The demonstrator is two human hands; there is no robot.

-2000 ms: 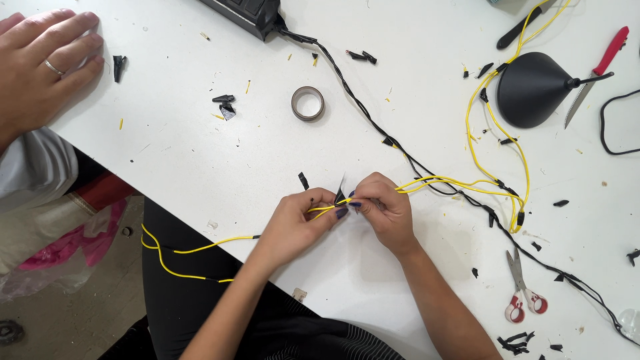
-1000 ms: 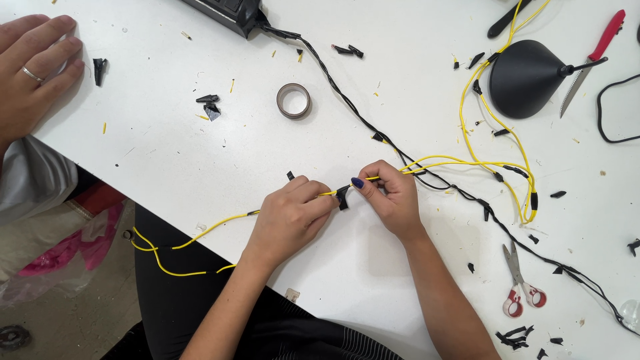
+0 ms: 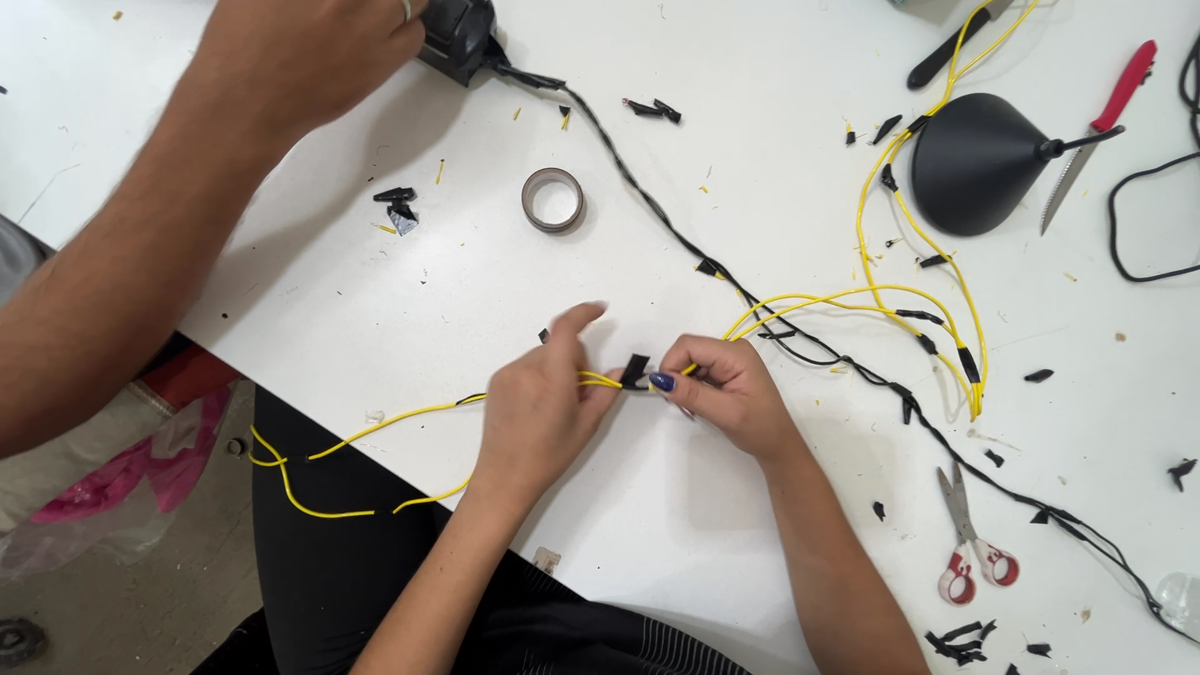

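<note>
My left hand [image 3: 544, 403] holds the yellow wires [image 3: 600, 379] between thumb and palm, its index finger raised and blurred. Close by on the right, my right hand [image 3: 727, 389] pinches the same wires between thumb and fingers. Between the hands, a piece of black electrical tape [image 3: 636, 367] is partly around the wires, one end sticking up. The wires run left over the table edge onto my lap, and right into yellow loops [image 3: 980, 347] with black taped joints. A tape roll [image 3: 553, 200] lies beyond my hands.
Twisted black cable [image 3: 647, 197] crosses the white table [image 3: 309, 309] from a black device [image 3: 457, 37]. At right lie a black cone [image 3: 980, 164], a red-handled serrated knife [image 3: 1125, 84], a black-handled tool [image 3: 947, 52] and scissors [image 3: 975, 553]. Another person's arm [image 3: 187, 197] reaches in at upper left.
The other person's hand, resting on the table at upper left before, has moved right to the black device. My left index finger has lifted away from the wires.
</note>
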